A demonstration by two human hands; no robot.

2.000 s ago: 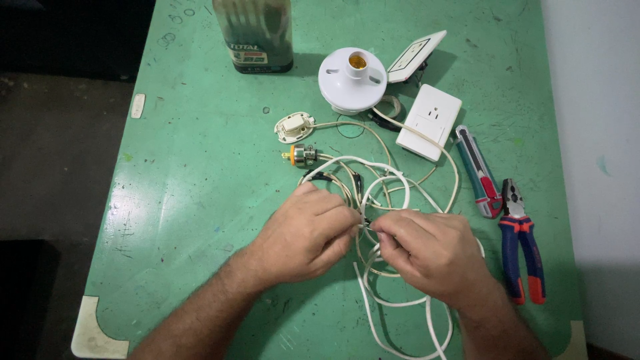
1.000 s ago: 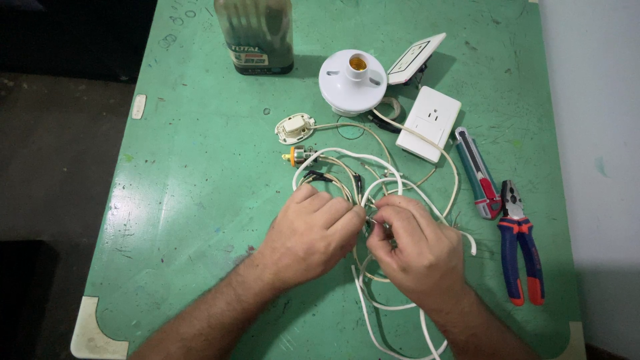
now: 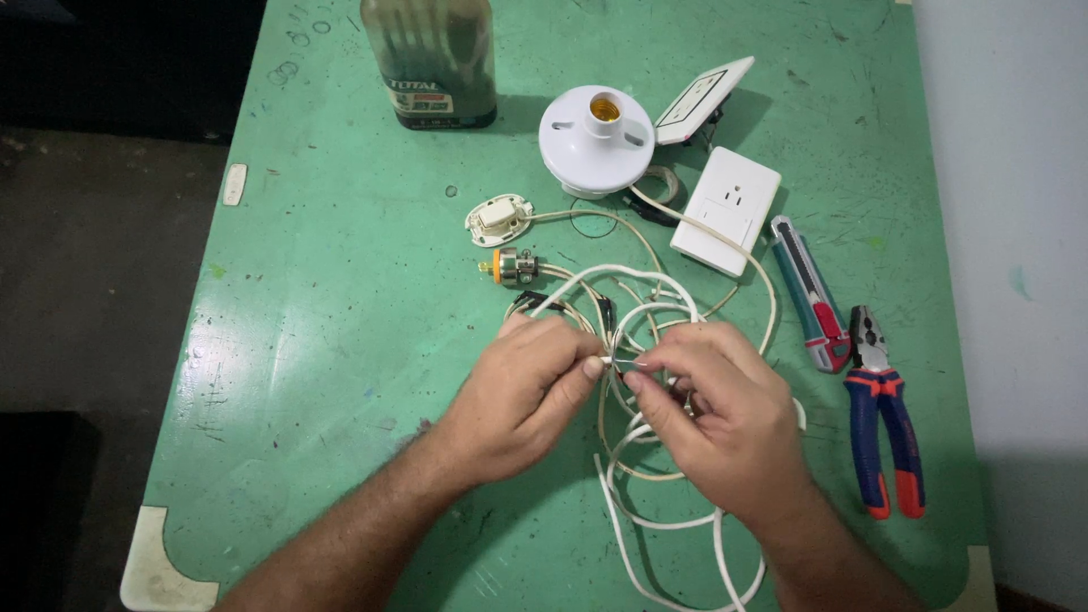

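My left hand (image 3: 534, 387) pinches the end of a white electrical cable (image 3: 607, 360) between thumb and forefinger. Thin bare wire strands (image 3: 631, 364) stick out of it to the right. My right hand (image 3: 722, 399) has its thumb and forefinger around the tip of these strands; whether they grip it is hard to tell. Loops of white cable (image 3: 671, 524) lie under and below the hands. Just above are a plug with an orange ring (image 3: 514, 267), a cord switch (image 3: 499, 219) with its inside partly showing, and black-taped wire joints (image 3: 537, 299).
A white lamp holder (image 3: 586, 153), a tilted wall plate (image 3: 705, 100), an outlet plate (image 3: 728, 211) and a roll of black tape (image 3: 659, 194) lie beyond the hands. At right are a utility knife (image 3: 807, 293) and combination pliers (image 3: 884, 416). A bottle (image 3: 433, 64) stands at the back of the green table (image 3: 323, 255).
The fingertips of my two hands, close together a second ago, are now slightly apart, with wire strands showing between them. The right hand's fingers have shifted a little to the right.
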